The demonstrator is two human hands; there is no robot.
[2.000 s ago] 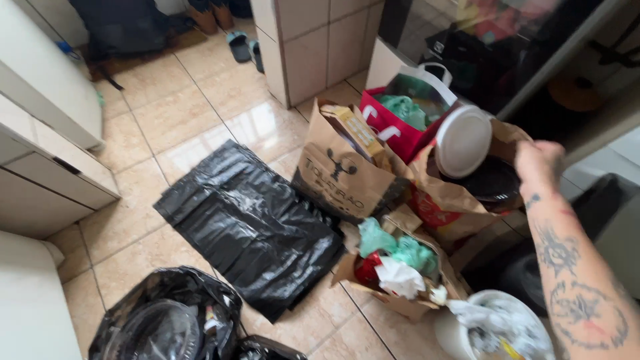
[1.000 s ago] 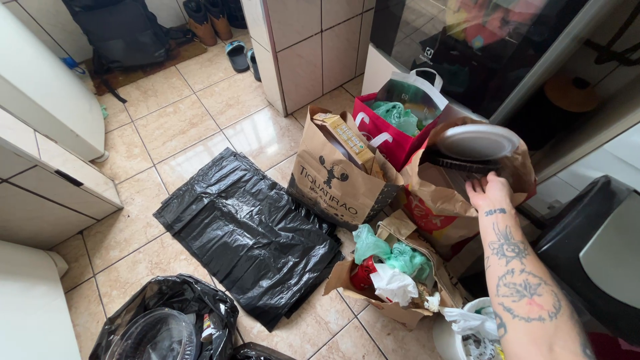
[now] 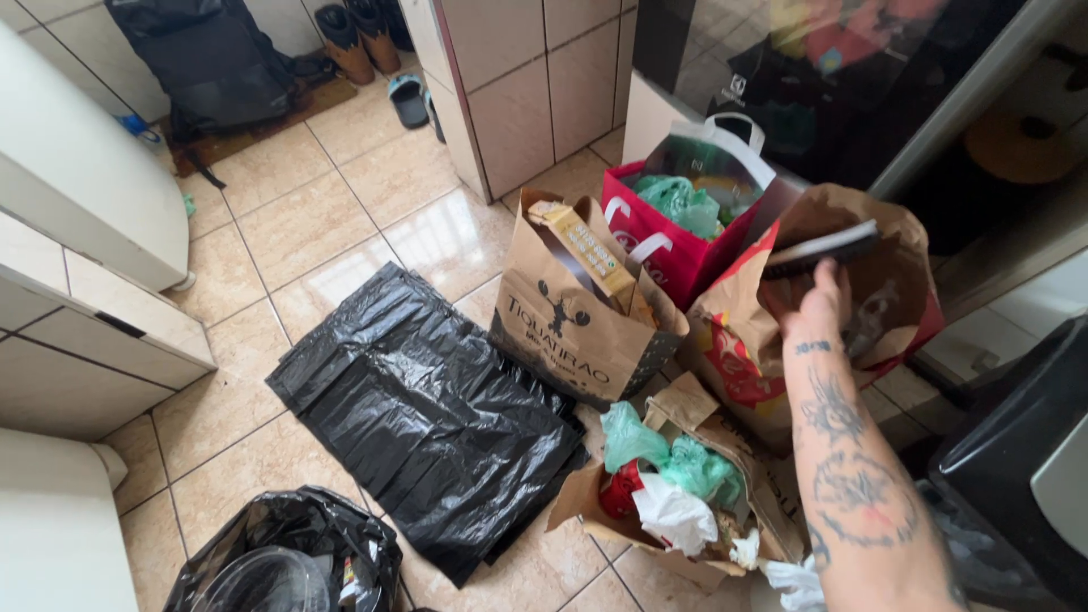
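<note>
My right hand (image 3: 818, 310) reaches into the mouth of a brown paper bag (image 3: 905, 255) with a red and yellow print. Its fingers hold a dark container with a pale lid (image 3: 823, 246), tilted nearly edge-on at the bag's left side. Directly left stands another brown paper bag (image 3: 552, 340) with a yellow carton (image 3: 586, 246) in it, and behind them a red bag (image 3: 667, 263) holding green plastic. Nearer me, an opened paper bag (image 3: 620, 531) holds a red can (image 3: 621, 489), green plastic bags (image 3: 697, 467) and white crumpled paper (image 3: 676, 514). My left hand is out of view.
Flat black plastic bags (image 3: 433, 408) lie on the tiled floor. An open black trash bag (image 3: 365, 544) with a clear plastic container (image 3: 263, 582) is at the lower left. A black bin (image 3: 1003, 450) stands at right. Slippers (image 3: 408, 100) and a backpack (image 3: 212, 68) are farther back.
My right hand has moved from the bag's right edge to inside its mouth. The pale lid, seen broadside before, is now tilted nearly edge-on in my fingers.
</note>
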